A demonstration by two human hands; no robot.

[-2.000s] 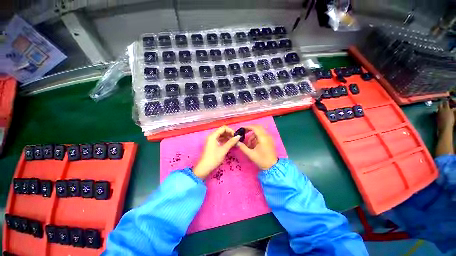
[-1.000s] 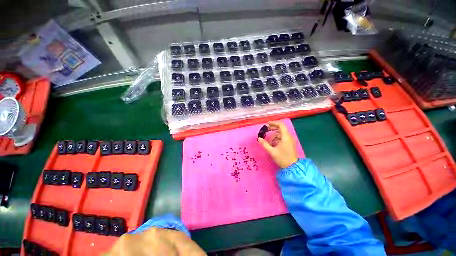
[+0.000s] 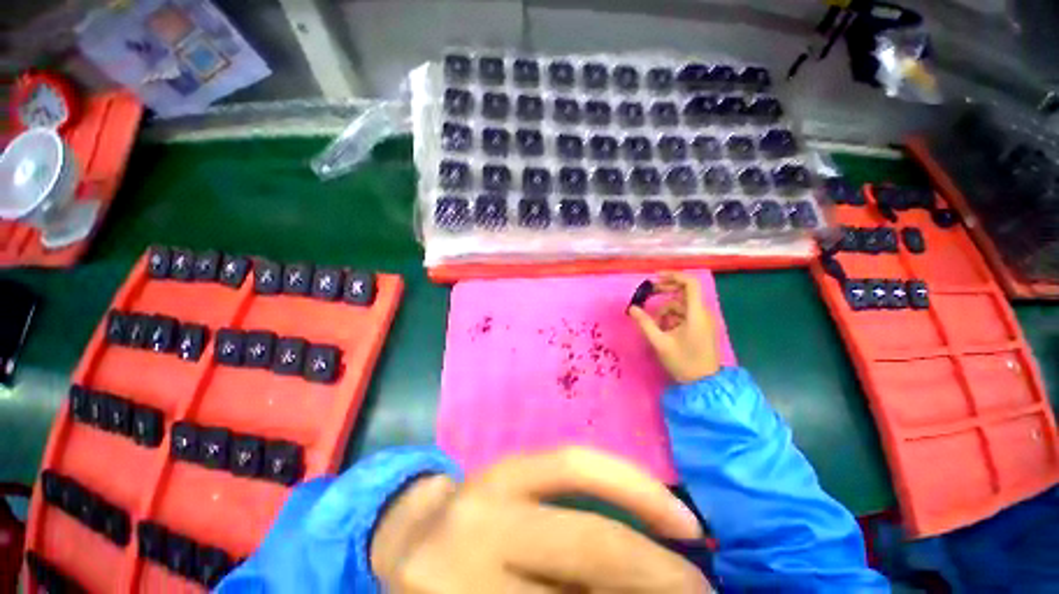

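Observation:
My right hand [image 3: 685, 331] holds a black plastic housing [image 3: 641, 295] between thumb and fingertips over the upper right of the pink mat [image 3: 511, 400]. My left hand [image 3: 546, 528] is large and blurred close to the camera at the bottom, over the mat's lower part. Its fingers are bent and its fingertips are unclear, so I cannot tell if it holds anything. Tiny black parts [image 3: 571, 379] lie scattered on the mat's upper half. Both sleeves are blue.
The left red-orange tray [image 3: 267, 400] holds rows of housings. A clear blister tray [image 3: 427, 174] full of housings stands behind the mat. The right red-orange tray [image 3: 946, 429] has housings at its far end. A small white fan [image 3: 35, 174] stands at the far left.
My left hand has left the housing and come up close to the camera. My right hand has kept the housing and stays over the mat's upper right. The view has shifted left.

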